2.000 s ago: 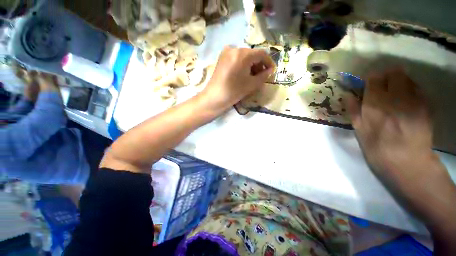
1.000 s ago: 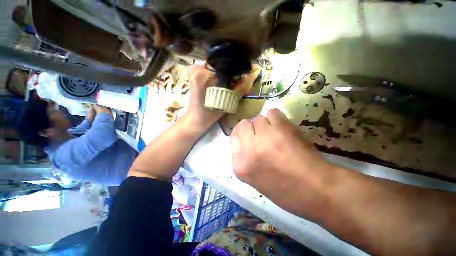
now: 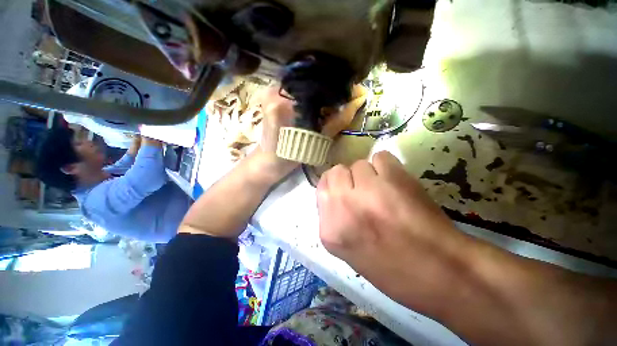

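Observation:
My left hand (image 3: 272, 132) reaches in beside the lit needle area (image 3: 379, 101). Its fingers are mostly hidden behind the cream ribbed knob (image 3: 303, 146) and a black part of the machine head (image 3: 318, 84), so its hold cannot be told. My right hand (image 3: 369, 203) is on the near side of the stained machine bed (image 3: 473, 165), back up, fingers curled under; whether they hold anything is hidden. A loose heap of beige pieces (image 3: 238, 111) lies beyond my left hand. Dark thread snips (image 3: 534, 132) lie on the bed right of a round metal disc with holes (image 3: 443, 115).
The machine head and a grey bent bar (image 3: 155, 115) cover the upper left. A person in blue (image 3: 125, 196) sits at a neighbouring machine. The white table edge (image 3: 291, 209) runs below my hands. A blue crate (image 3: 287, 287) stands under it, above my patterned apron (image 3: 331, 324).
The view has moved closer to the machine head, and the knob now covers part of my left hand. My right hand has moved from the right side of the bed to near my left hand.

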